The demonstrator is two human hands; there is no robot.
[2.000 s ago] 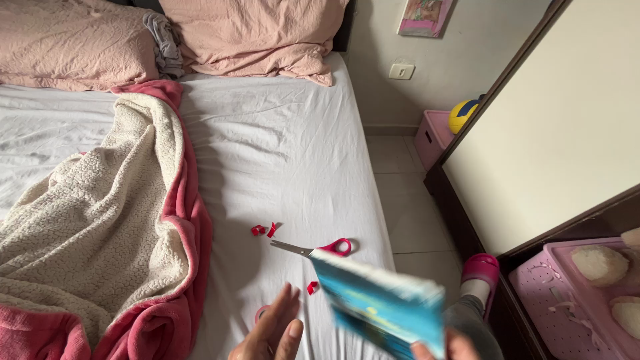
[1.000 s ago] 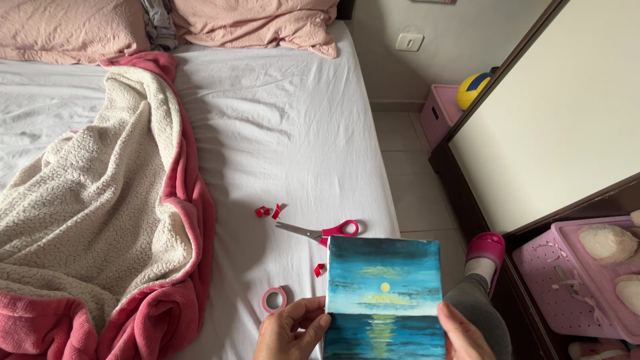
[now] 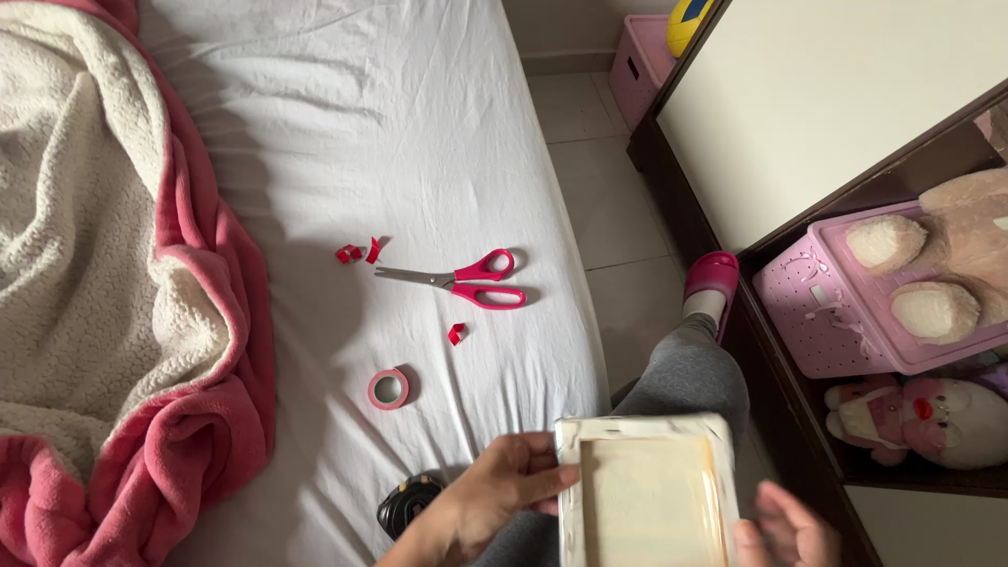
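Observation:
A small stretched canvas point(image 3: 650, 429) shows its bare back and stapled edges at the bottom of the view. My left hand point(image 3: 512, 476) grips its left edge, thumb on the frame. At its right edge is my right hand point(image 3: 787, 531), blurred, with fingers spread; whether its thumb touches the canvas is unclear. Scissors with pink handles point(image 3: 465, 282) lie on the white bedsheet, blades pointing left. Red curled scraps point(image 3: 457, 334) lie near them. A roll of pink tape point(image 3: 388, 389) rests below, and a black tape measure point(image 3: 409, 504) is beside my left forearm.
A pink fleece blanket point(image 3: 236, 315) covers the bed's left part. Right of the bed are the tiled floor point(image 3: 622, 189), my leg with a pink slipper point(image 3: 713, 276), and a dark-framed wardrobe point(image 3: 693, 189) holding a pink basket point(image 3: 827, 315) and plush toys point(image 3: 937, 417).
The canvas has been turned over from its painted seascape side to its back. My right hand's fingers have moved off its right edge. The view has shifted downward.

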